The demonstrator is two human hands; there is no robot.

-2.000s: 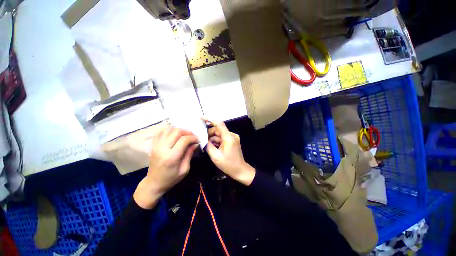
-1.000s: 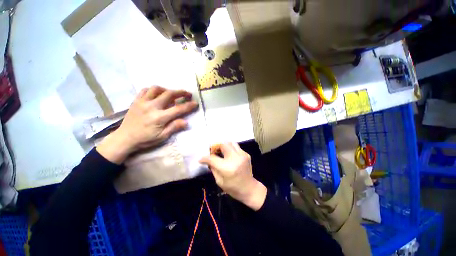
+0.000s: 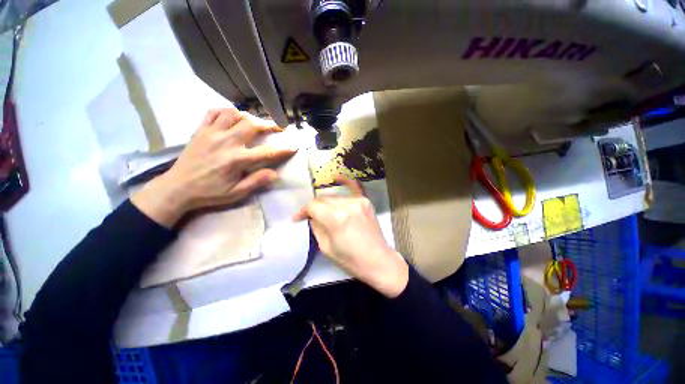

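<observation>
White pocketing cloth (image 3: 233, 300) with small tan strips lies on the machine table and hangs over its front edge. A pale tan panel piece (image 3: 206, 244) lies on it, with a dark slit-like opening at its upper left. My left hand (image 3: 218, 165) rests flat on the cloth, fingers spread, left of the presser foot area (image 3: 308, 127). My right hand (image 3: 347, 229) is at the cloth's right edge, in front of the needle plate; its thumb and fingertips are at the edge. Whether it pinches the cloth is unclear.
The HIKARI machine head (image 3: 451, 52) is overhead. A stack of tan pieces (image 3: 428, 187) lies right of the needle plate. Beyond it are red-and-yellow-handled scissors (image 3: 503, 187) and a bobbin tray (image 3: 622, 165). A blue crate (image 3: 601, 300) with tan pieces stands below right.
The view has shifted closer under the machine head. The lower part of the white cloth is now spread out toward the front. My right hand has moved from below the table edge onto the machine bed.
</observation>
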